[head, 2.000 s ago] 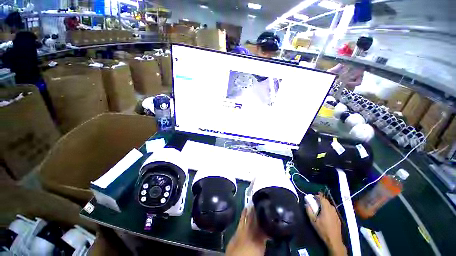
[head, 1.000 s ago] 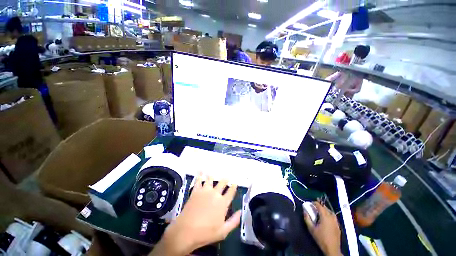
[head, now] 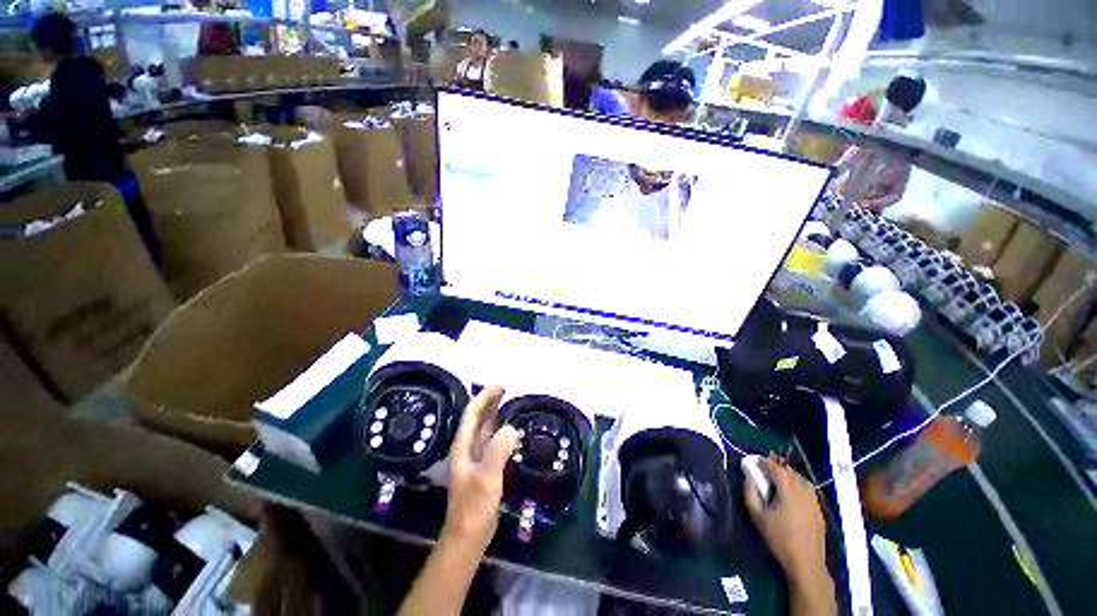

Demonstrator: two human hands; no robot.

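Observation:
Three white dome cameras stand in a row on the green bench. The left camera (head: pixel 410 424) shows its lens and ring of pale dots. The middle camera (head: pixel 547 455) also faces out, with a pink tag below it. The right camera (head: pixel 676 491) shows only its black ball. My left hand (head: pixel 479 472) is at the left side of the middle camera's face, fingers up; whether it grips the camera is unclear. My right hand (head: pixel 788 517) is closed over the white mouse (head: pixel 758 479). The monitor (head: pixel 626 217) shows a small video window.
A large open carton (head: pixel 259 343) is at the left, and a teal and white box (head: pixel 310 403) lies on the bench edge. A black case (head: pixel 818 367), an orange bottle (head: pixel 924 463) and a white cable are at the right. Several people are beyond the monitor.
The middle camera now faces out with its lens showing. My left hand moved from the right camera, over the middle one, to its left side. My right hand stayed on the mouse.

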